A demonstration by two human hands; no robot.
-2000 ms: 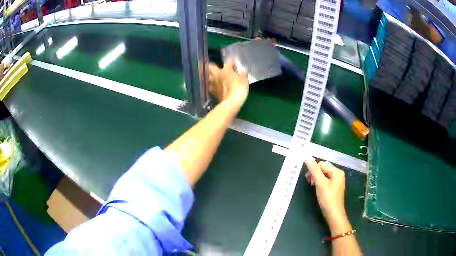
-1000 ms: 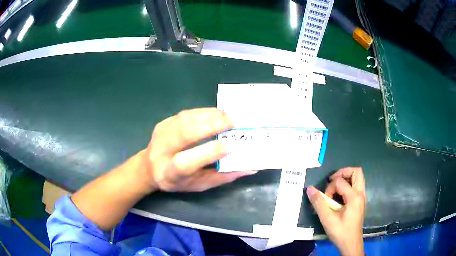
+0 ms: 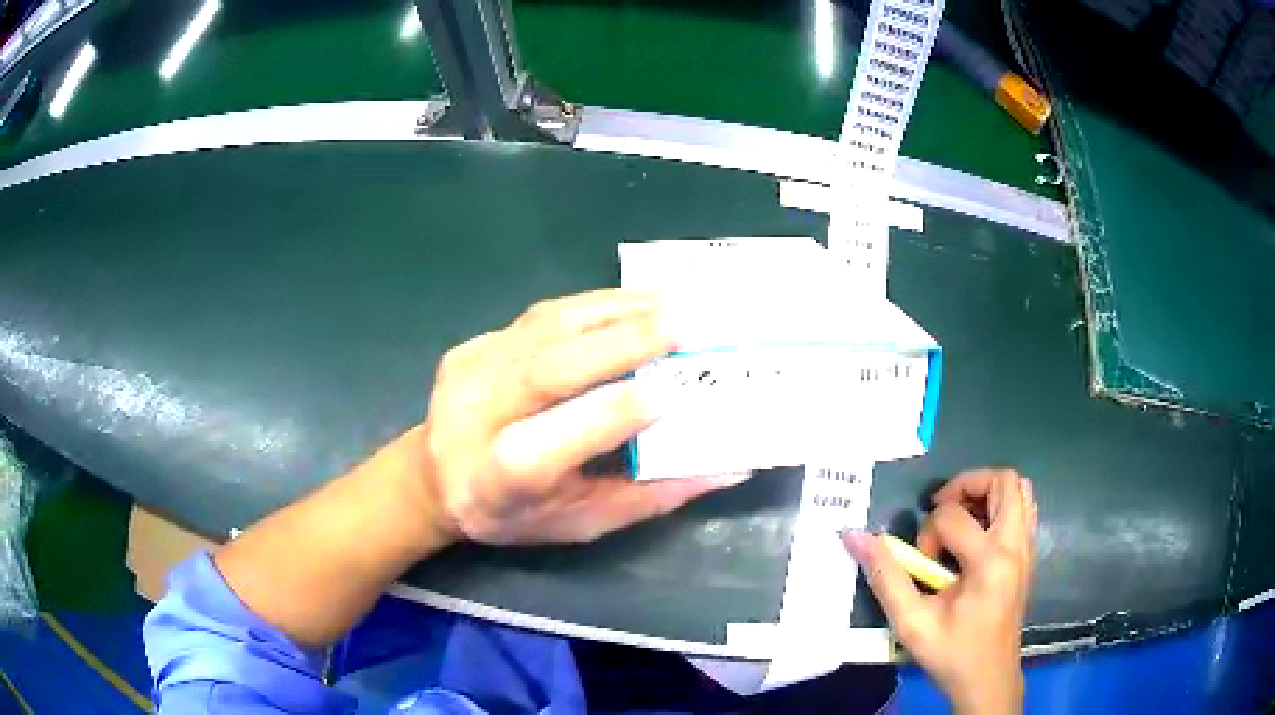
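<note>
My left hand (image 3: 552, 426) grips the left end of a white product box (image 3: 783, 405) with teal edges. The box is over the label strip (image 3: 881, 105), its printed narrow side facing me. The strip runs down from the top; rows of barcodes show above the box and a few just below it, then bare liner (image 3: 818, 587). My right hand (image 3: 965, 580) is at the strip's right edge below the box, holding a short pale yellow tool (image 3: 919, 562) mostly hidden by the fingers. I cannot tell whether a label is at its fingertips.
White tape pieces lie across the strip at the far (image 3: 808, 197) and near (image 3: 755, 640) edges of the bench (image 3: 280, 321). A grey post (image 3: 476, 70) stands at the far edge. A dark tube with an orange end (image 3: 1024, 102) and a green board (image 3: 1189, 252) are at right.
Since one second ago, the box and left hand have shifted slightly right in view. The right hand stays beside the strip. Two seconds ago, the left hand was reaching over the conveyor at a grey-looking box.
</note>
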